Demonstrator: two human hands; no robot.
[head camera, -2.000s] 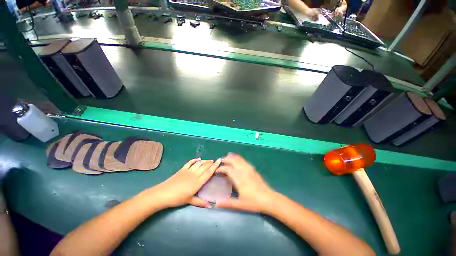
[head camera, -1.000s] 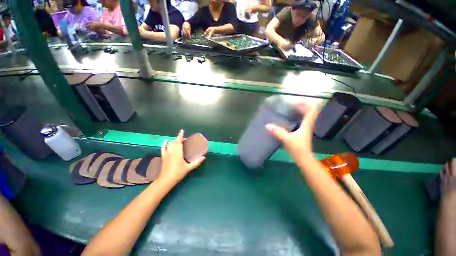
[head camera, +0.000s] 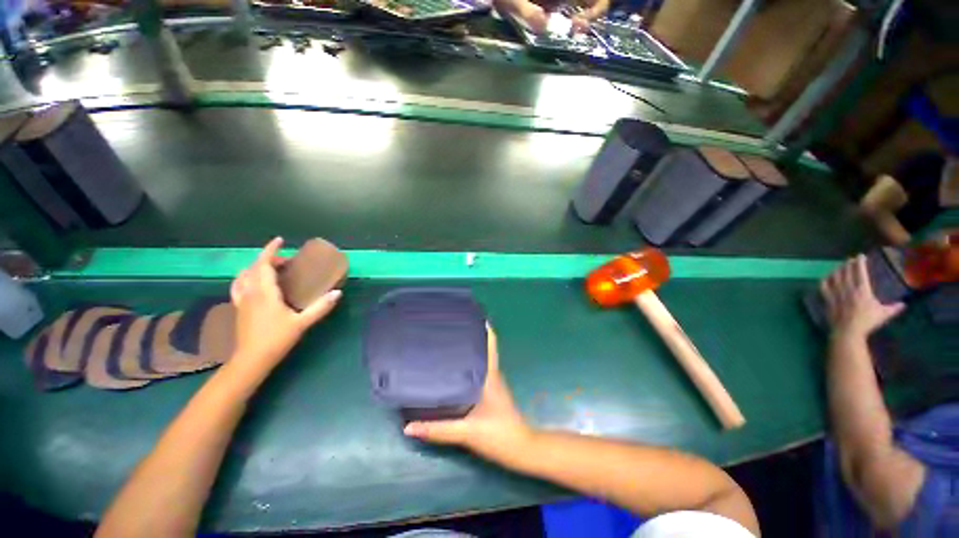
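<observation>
My left hand holds a wood-grain end panel near the light green rail, its brown face showing. My right hand grips a grey speaker cabinet from its right and near side, over the bench in front of me; its bare dark end faces up. A fanned row of spare end panels lies at the left. The orange-headed mallet lies on the bench at the right, its pale handle pointing toward me.
Speakers stand on the conveyor at the left and right. A white bottle is cut off at the left edge. A neighbour's hand holds a dark speaker at the right, beside another orange mallet. A blue bin shows below the bench edge.
The right hand has brought the speaker cabinet from over the rail to the bench in front of me, end up. The left hand still holds the panel. The view has shifted right and down.
</observation>
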